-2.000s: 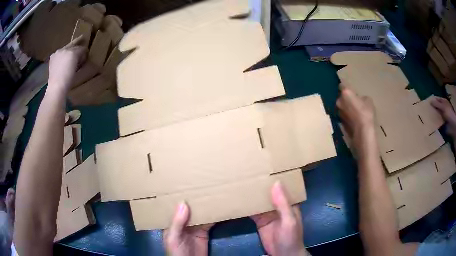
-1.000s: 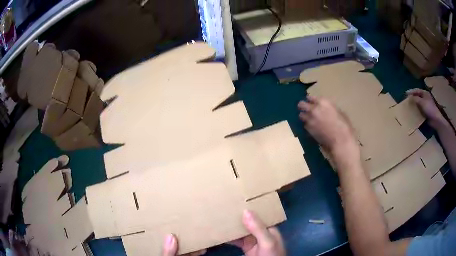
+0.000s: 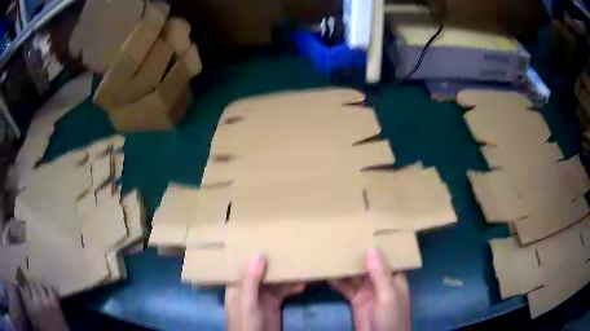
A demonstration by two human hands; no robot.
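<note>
A tan die-cut box blank (image 3: 297,187) lies in front of me, its notched lid panel pointing away and its side flaps spread left and right. My left hand (image 3: 253,300) grips the near front panel left of its middle, thumb on top, fingers beneath. My right hand (image 3: 376,294) grips the same panel further right in the same way. The fingers under the board are mostly hidden. The picture is somewhat blurred.
Stacked blanks (image 3: 55,220) lie at left, with another person's hand (image 3: 42,307) at their near edge. Folded boxes (image 3: 145,77) stand far left. More blanks (image 3: 524,161) lie at right. A grey device (image 3: 466,58) and a blue container (image 3: 330,55) are at the far side. A cardboard scrap (image 3: 453,282) lies right.
The held blank now lies straighter before me, both hands still on its front panel. The other persons' arms at left and right have withdrawn. The camera view has shifted.
</note>
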